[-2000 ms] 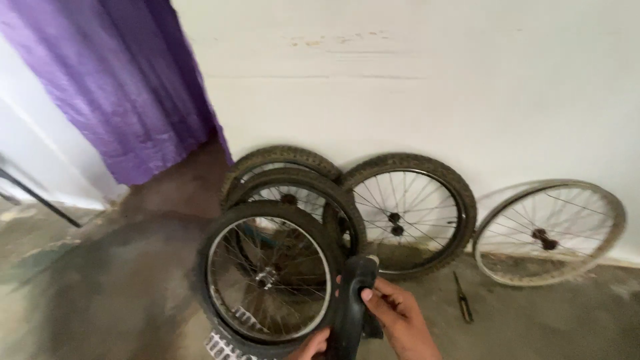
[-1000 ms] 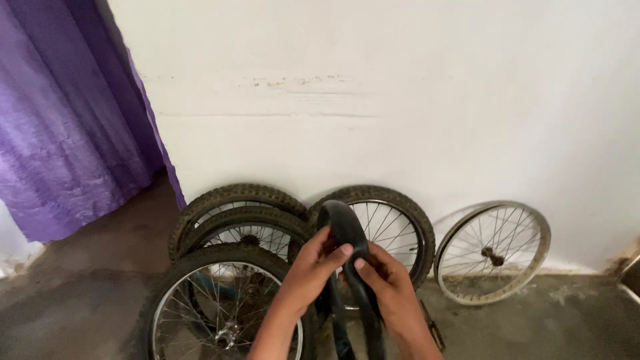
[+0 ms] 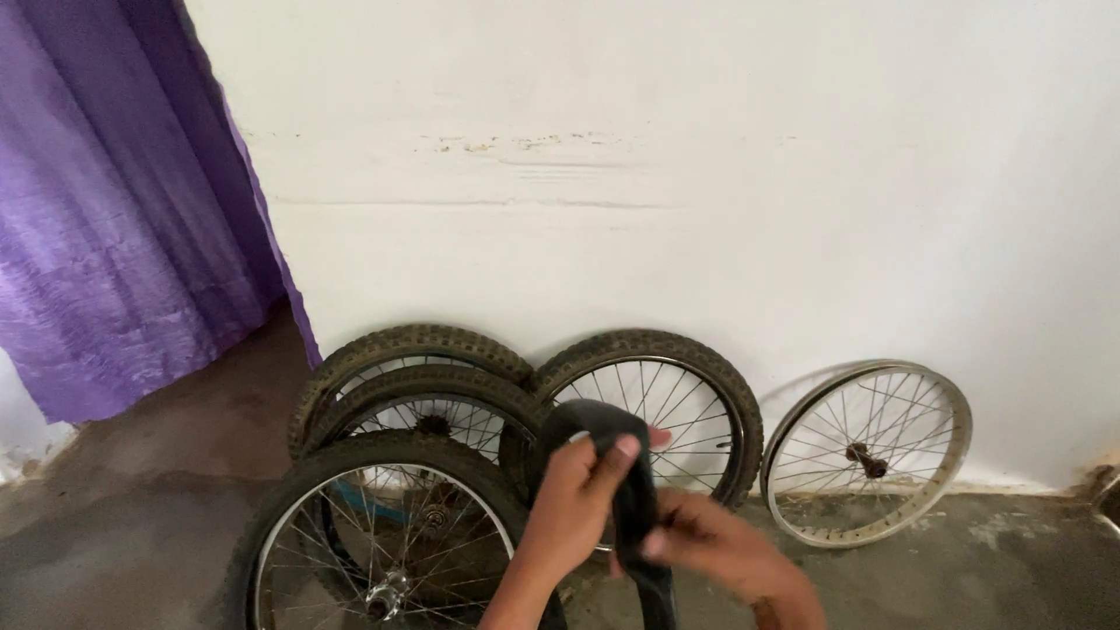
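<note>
A black rubber inner tube [image 3: 637, 499] hangs in a loop at the lower middle of the view, its lower end cut off by the frame. My left hand [image 3: 582, 490] grips the tube near its upper bend, thumb on top. Lower down and to the right, my right hand [image 3: 713, 538] is blurred, with its thumb and fingers on the hanging part of the tube. The tube's upper bend overlaps the tyre of a bicycle wheel [image 3: 748, 420] that leans on the wall behind.
Several bicycle wheels with knobbly tyres [image 3: 420, 337] lean together at left centre, the nearest wheel [image 3: 249, 560] lowest. A bare-rimmed wheel [image 3: 958, 437] leans on the white wall [image 3: 700, 175] at right. A purple curtain [image 3: 131, 219] hangs at left above the concrete floor [image 3: 140, 525].
My right hand has moved down along the tube, away from my left hand; a second ago both were close together near its upper part. The view has shifted since the oldest frame.
</note>
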